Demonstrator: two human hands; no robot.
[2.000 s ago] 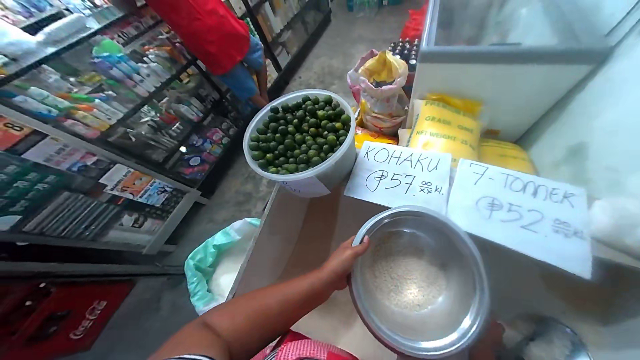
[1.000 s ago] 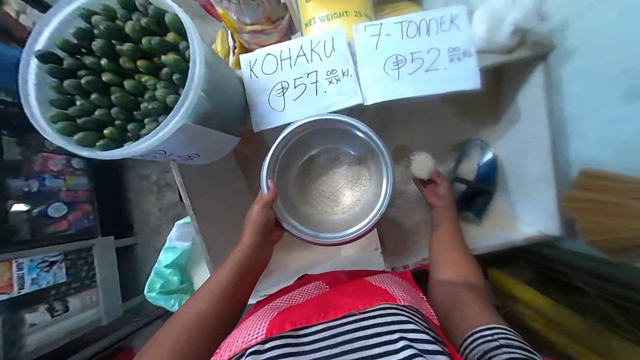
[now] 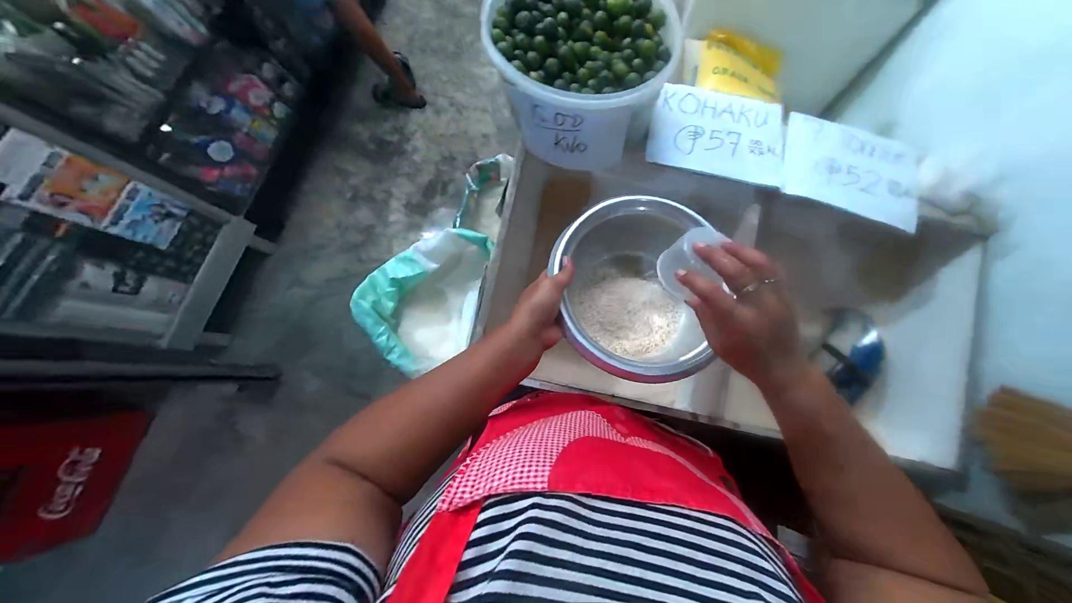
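A round metal bowl (image 3: 578,331) with uncooked rice (image 3: 632,314) in its bottom is held at its left rim by my left hand (image 3: 540,311). My right hand (image 3: 745,306) grips a small translucent plastic cup (image 3: 682,264), tilted over the right part of the bowl; what the cup holds is not visible. Below the bowl is a wooden bin with compartments (image 3: 938,352), where a blue and metal scoop (image 3: 858,356) lies to the right of my right hand, blurred.
Beyond the bowl stand a plastic bucket of small green citrus fruits (image 3: 578,126) and handwritten price cards (image 3: 716,138). A green-and-white sack (image 3: 377,293) sits left of the bin. A person's leg (image 3: 377,54) shows in the aisle beside store shelves (image 3: 193,285).
My right hand has come from the right side of the bin to over the bowl, with the cup in it. More rice shows in the bowl. The view has shifted.
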